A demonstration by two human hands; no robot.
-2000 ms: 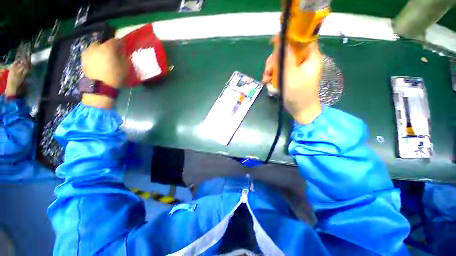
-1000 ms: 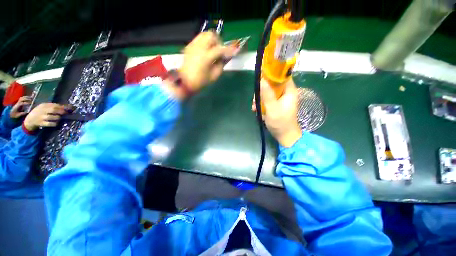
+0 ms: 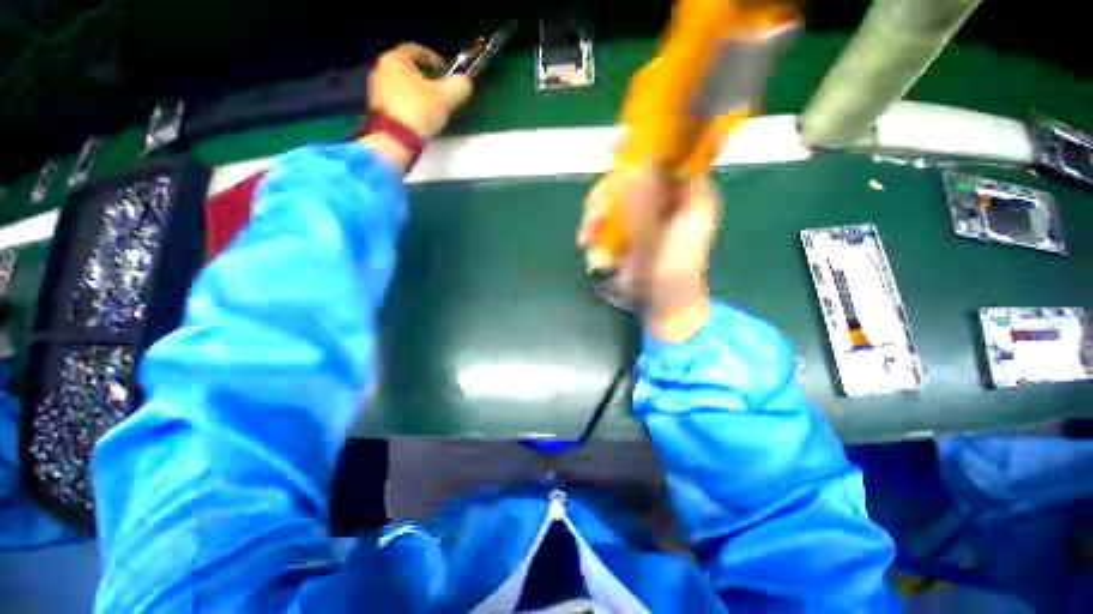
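Observation:
My left hand (image 3: 414, 94) is stretched over the green belt beyond the white strip. It holds a phone mid-frame assembly (image 3: 479, 50), tilted and seen nearly edge-on. My right hand (image 3: 657, 234) is shut around the blurred yellow-orange electric screwdriver (image 3: 683, 96), which leans with its tip low at the left. The round screw tray is mostly hidden under my right hand; only a bit of rim shows. Another phone frame (image 3: 861, 309) lies on the green work surface to the right of my right hand.
A black divided parts tray (image 3: 34, 360) with small metal bits is at the left, beside the red bin (image 3: 231, 214), partly behind my sleeve. More phone frames lie at the right (image 3: 1007, 214) and on the belt (image 3: 565, 58). A pale-green post (image 3: 881, 72) stands upper right.
My left hand went from the red bin to the belt, now with a phone frame in it. The frame that lay before me is gone from the work surface. The screwdriver now leans; the view has shifted right.

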